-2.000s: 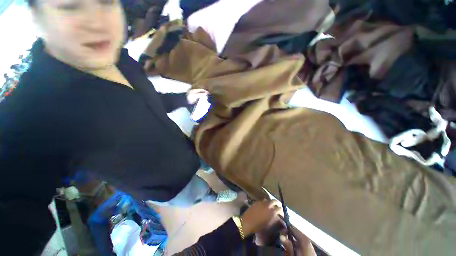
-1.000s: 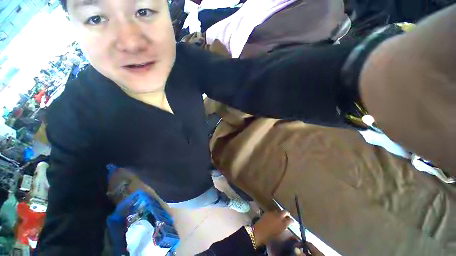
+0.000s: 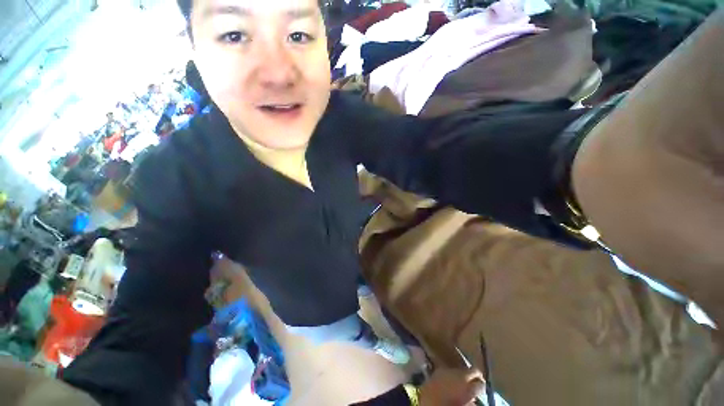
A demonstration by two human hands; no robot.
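Note:
A large brown cloth (image 3: 556,293) lies over the table on the right, with soft folds and a curved line near its left part. A dark shears blade (image 3: 486,365) points up over the cloth's near edge; its handles are cut off by the bottom edge. My left hand (image 3: 451,388), with a gold band at the wrist, is low and partly cut off, left of the blade. Its fingers are too blurred to tell what they hold. My right hand is not in view.
Another person in a dark top (image 3: 254,222) stands close at left, one large blurred arm (image 3: 659,158) reaching across the cloth towards the camera. Behind lie a pink cloth (image 3: 429,71) and dark fabric heaps. A blue crate (image 3: 270,357) is on the floor.
The other person's arm has come up from the cloth towards the camera. The view has shifted, so my left hand and the shears sit lower, and my right hand has left the picture.

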